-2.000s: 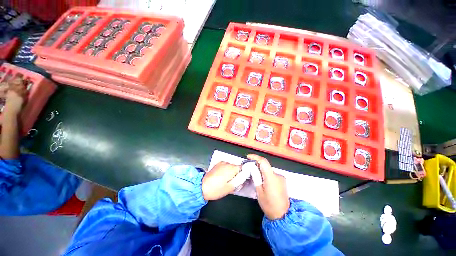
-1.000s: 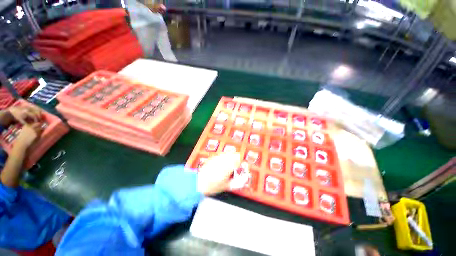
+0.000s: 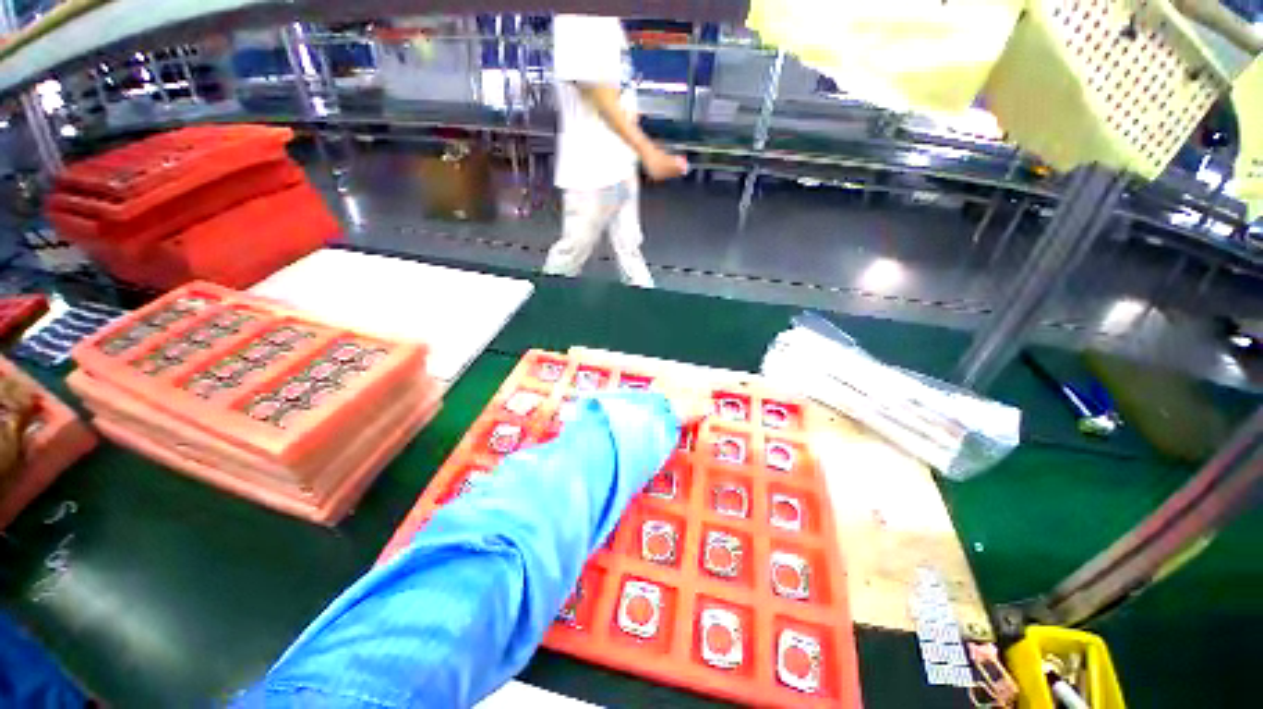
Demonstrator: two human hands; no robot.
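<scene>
My left arm in a blue sleeve reaches over the red-orange foam tray (image 3: 630, 571). The sleeve end lies over the tray's upper middle pockets. My left hand is almost wholly hidden behind the sleeve, so its fingers and any part in them do not show. Silver-grey ring-shaped parts (image 3: 639, 608) sit singly in the tray's visible pockets, with red foam showing through their centres. The sleeve covers several pockets. A white paper sheet (image 3: 538, 698) shows at the bottom edge. My right hand is out of the picture.
Stacked foam trays (image 3: 256, 416) and a white board (image 3: 402, 298) stand left. Red stacks (image 3: 194, 208) are behind. At right are a plastic bag (image 3: 893, 402), tan board (image 3: 887, 526), gridded strip (image 3: 942, 630), yellow bin (image 3: 1067, 672) and a slanting post. A person in white (image 3: 593, 153) stands beyond the bench.
Both hands were together above the white paper; then my left hand moved to the tray's near pockets and now further away. My right hand has left the picture. The view has tilted up.
</scene>
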